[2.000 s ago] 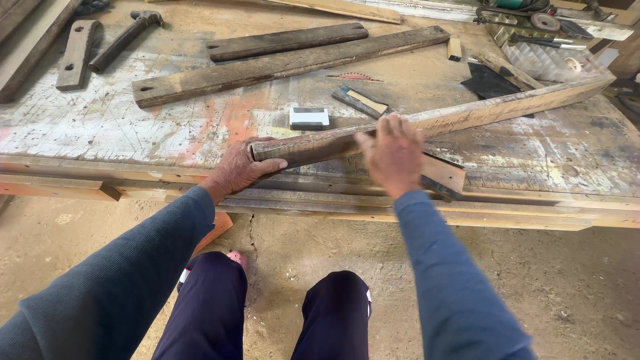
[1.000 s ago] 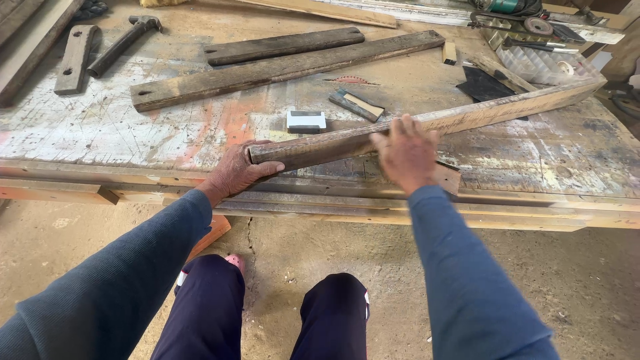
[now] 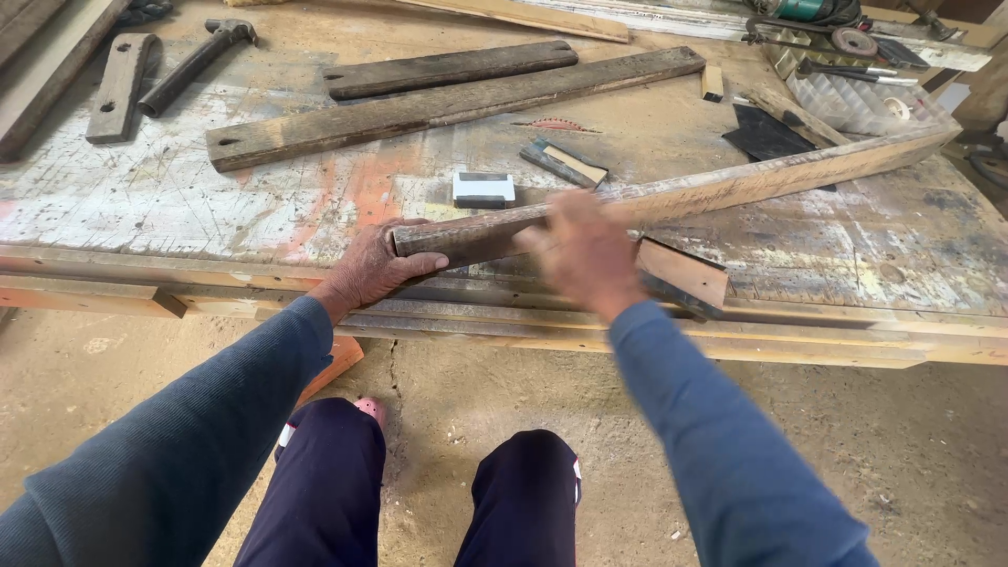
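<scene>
A long weathered wooden board (image 3: 756, 183) runs from the bench's front middle up to the right, standing on its narrow edge. My left hand (image 3: 378, 264) grips its near left end, thumb on the side face. My right hand (image 3: 587, 248), blurred, lies against the board's middle; whether something is under its palm cannot be seen. Just behind the board are a white and dark block (image 3: 483, 190) and a small block with a tan strip (image 3: 565, 162). A block with a tan face (image 3: 683, 276) rests at the front edge, right of my right hand.
Two dark boards, one longer (image 3: 441, 110) and one shorter (image 3: 453, 69), lie at the back. A hammer (image 3: 197, 67) and a short board with holes (image 3: 122, 88) are at left. At right are black sheets (image 3: 768, 132), a clear plastic organizer (image 3: 866, 98) and a teal power tool (image 3: 799, 9).
My right hand has moved left along the board, toward my left hand, uncovering more of the tan-faced block. My left hand keeps its grip on the end.
</scene>
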